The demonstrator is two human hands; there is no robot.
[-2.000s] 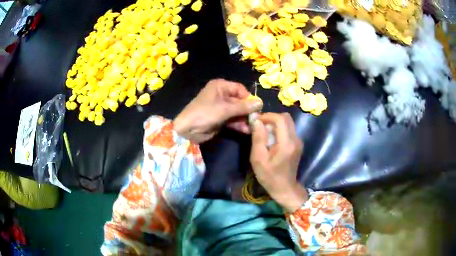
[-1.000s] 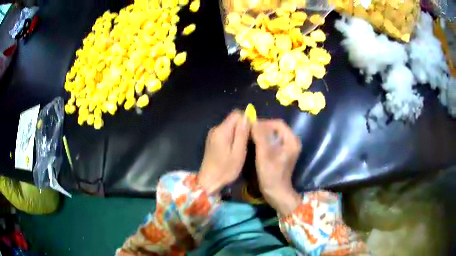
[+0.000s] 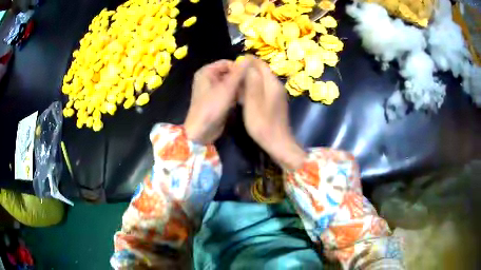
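Observation:
My left hand (image 3: 211, 97) and my right hand (image 3: 263, 105) meet at the fingertips, above the black surface and just left of the unfilled pieces. A yellow piece (image 3: 243, 59) shows at the fingertips; most of it is hidden, and the hands are blurred. Flat unfilled yellow pieces (image 3: 298, 52) lie in a heap at top centre, spilling from a clear bag. Plump filled yellow pieces (image 3: 124, 58) lie in a large pile at upper left. White stuffing (image 3: 416, 63) lies in fluffy clumps at upper right.
The black covered surface (image 3: 132, 158) runs across the view. A clear bag (image 3: 47, 153), a white card (image 3: 25, 145) and a thin yellow strip (image 3: 66, 157) lie at left. A yellow-brown coil (image 3: 266, 187) is at the near edge. Another bag of yellow pieces (image 3: 409, 10) is at the top right.
Both hands have moved up and forward, away from my lap, with the yellow piece at the fingertips. The piece stood visible between the fingers a second ago and is now mostly covered.

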